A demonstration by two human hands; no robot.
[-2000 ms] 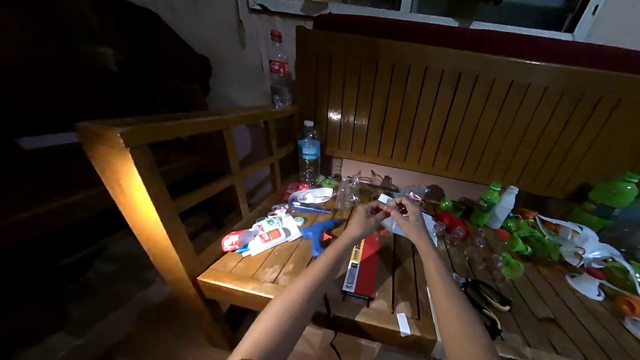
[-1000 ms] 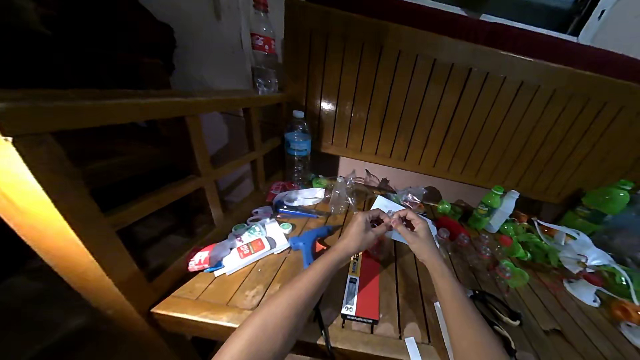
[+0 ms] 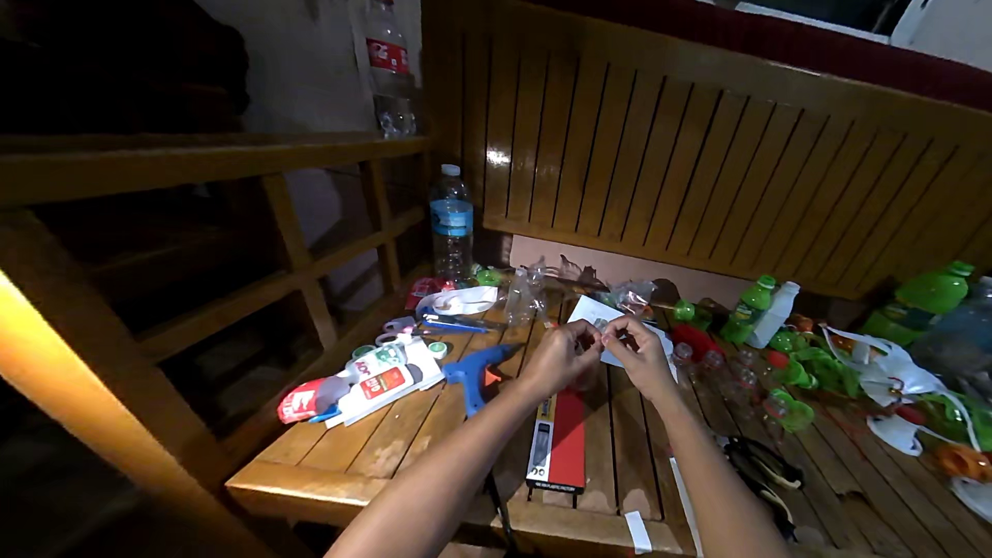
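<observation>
My left hand (image 3: 564, 358) and my right hand (image 3: 637, 355) meet at the fingertips above the slatted wooden bench. Their thumbs and forefingers pinch something small, too hidden to name. White paper (image 3: 595, 311) lies just behind the hands. Below them is a red and white box (image 3: 559, 446). To the left of my left hand a blue hot glue gun (image 3: 474, 373) rests on the slats, its nozzle pointing toward that hand. A small white strip (image 3: 638, 532) lies at the front edge.
Glue bottles (image 3: 384, 385) lie at left, near a blue-labelled plastic bottle (image 3: 452, 225). Black-handled pliers (image 3: 763, 473) lie right of my right forearm. Green bottles (image 3: 750, 310), cut plastic pieces and a white plastic bag (image 3: 891, 372) crowd the right side. A wooden armrest (image 3: 209, 155) borders the left.
Both hands stay together over the bench, with small shifts of the fingers. The view has moved closer to the bench since the oldest frame.
</observation>
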